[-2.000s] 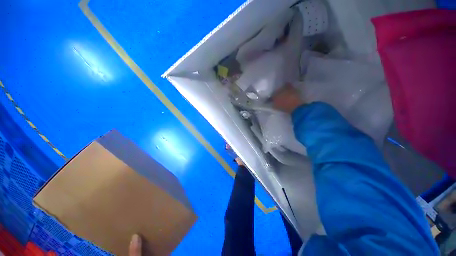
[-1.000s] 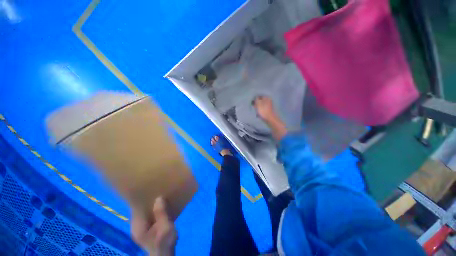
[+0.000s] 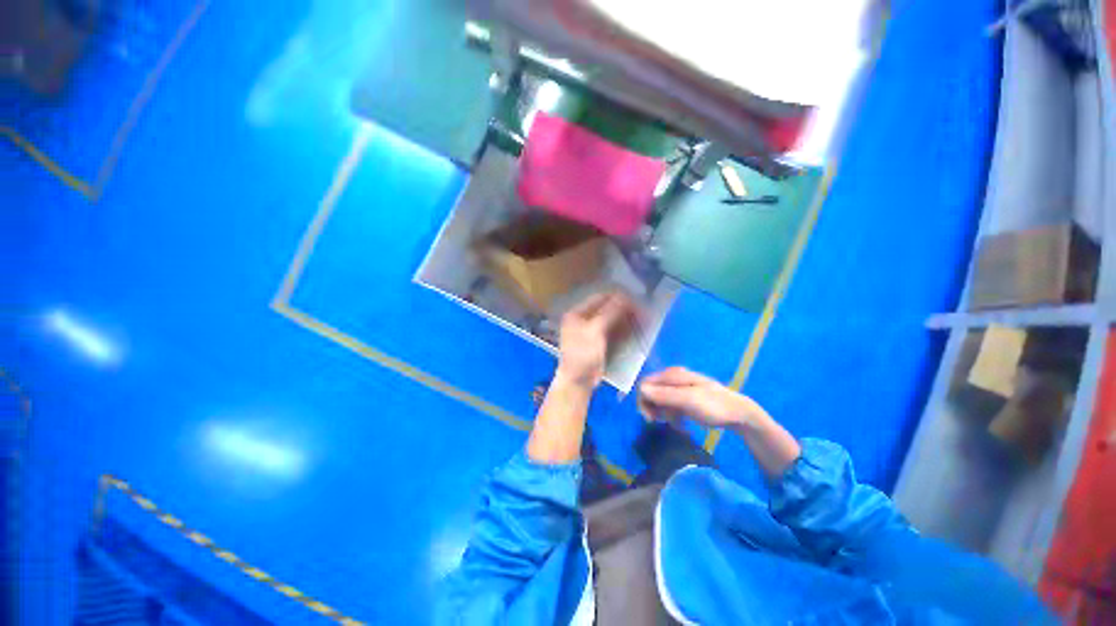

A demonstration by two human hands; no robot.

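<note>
The brown cardboard box [image 3: 553, 272] lies tilted in the white-walled open bin [image 3: 477, 301], its dark opening towards the bin's far side. My left hand [image 3: 590, 339] is over the bin's near part, just below the box, fingers bent and blurred; a gap between hand and box cannot be made out. My right hand [image 3: 689, 397] is to its right, outside the bin's near corner, with fingers curled. No object shows clearly in either hand. The pink cloth [image 3: 590, 175] hangs over the bin's far side.
Green surfaces [image 3: 740, 245] flank the bin, the right one bearing a small yellowish tool [image 3: 732, 181]. A pale shelf [image 3: 1010, 319] with brown boxes [image 3: 1034, 267] stands far right. The blue floor has yellow lines. A foot partly shows below the bin.
The box has gone from my left hand at the lower left into the bin. My right hand has come out of the bin. Both hands are now close together, and the view has shifted.
</note>
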